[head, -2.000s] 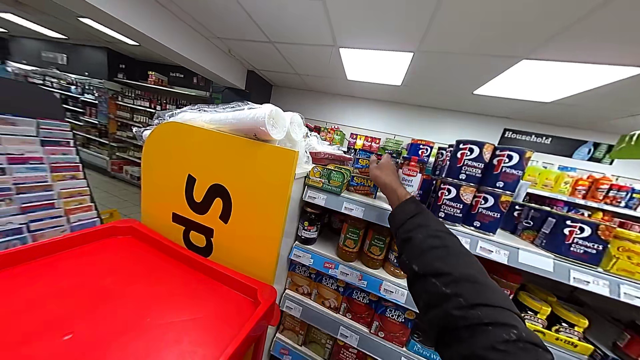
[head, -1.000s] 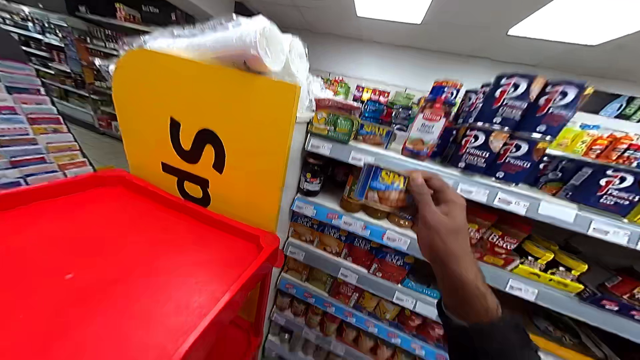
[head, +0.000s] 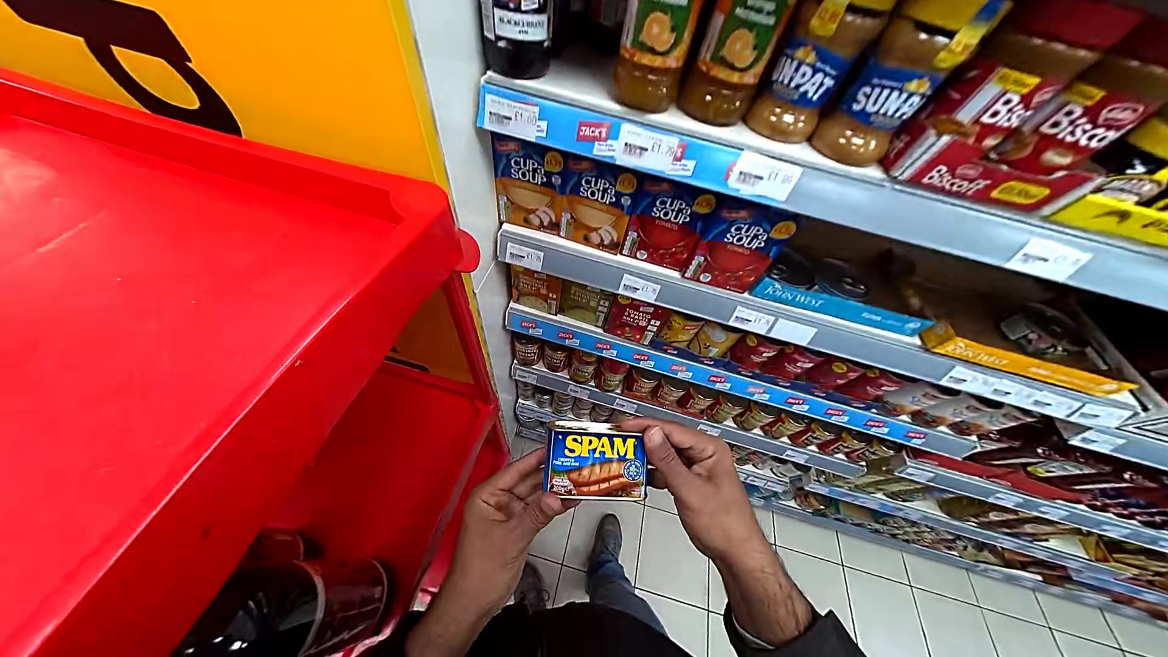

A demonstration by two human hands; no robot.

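A blue Spam can (head: 595,462) is held upright between both hands at the lower middle, its front label facing me. My left hand (head: 507,525) grips its left side and lower corner, thumb at the bottom edge. My right hand (head: 703,484) pinches its right side, thumb on the front and fingers behind the top. The can is in front of the lower store shelves, above the floor.
A red plastic stand (head: 210,301) fills the left, with bottles (head: 342,593) on its lower level. Shelving (head: 912,210) on the right bears cup soup boxes (head: 662,224), peanut butter jars (head: 817,78) and Biscoff jars (head: 1040,100). Tiled floor (head: 803,584) lies below.
My right hand has brought the Spam can down from by the upper shelves, and my left hand has come into view and taken hold of it too. The view has tilted well down.
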